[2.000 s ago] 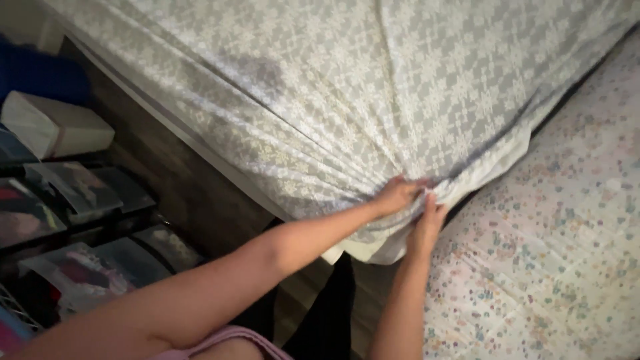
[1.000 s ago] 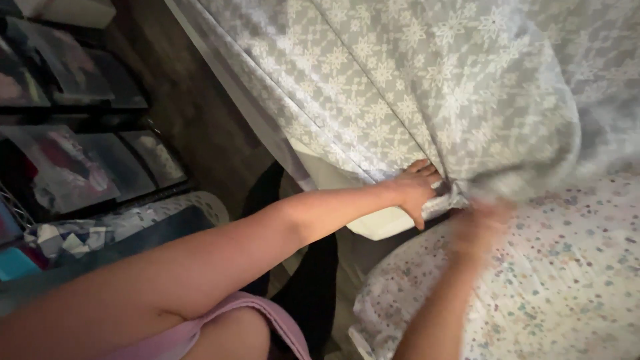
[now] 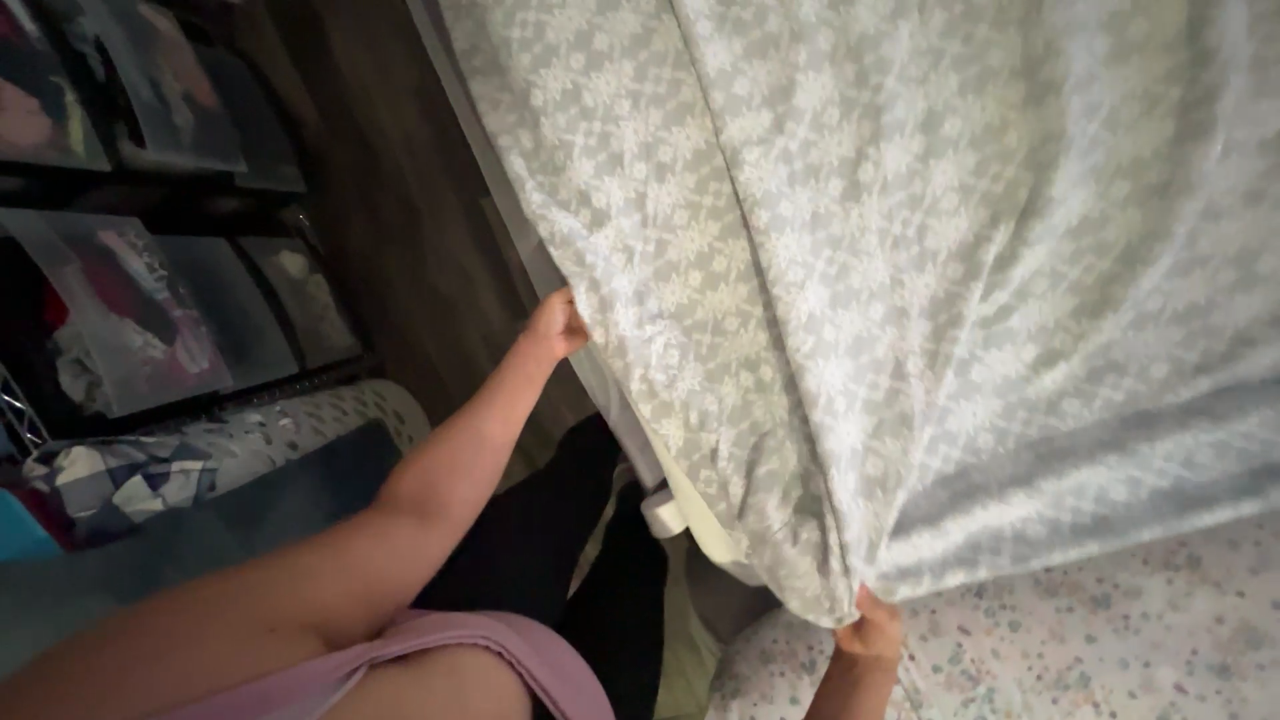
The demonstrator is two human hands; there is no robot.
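Observation:
A grey bed sheet with a white floral pattern (image 3: 900, 250) spreads over a mattress from the top to the right. My left hand (image 3: 558, 325) grips its left edge at the mattress side. Near the bottom, my right hand (image 3: 872, 625) pinches the sheet's lower corner, where folds gather and run upward. Below the sheet's edge, between my hands, a pale yellowish strip of the mattress or its cover (image 3: 700, 515) shows. My fingertips are partly hidden by the fabric.
Speckled floral bedding (image 3: 1080, 630) lies at the lower right, beside the sheet. Clear plastic drawers (image 3: 150, 310) holding clothes stand on the left. Below them is a light perforated laundry basket (image 3: 390, 410) with a checked cloth (image 3: 150, 490). Dark wood flooring (image 3: 370, 170) runs between drawers and bed.
My hands were close together at the gathered sheet; now they are far apart, the left up along the side edge, the right at the lower corner. The view has shifted.

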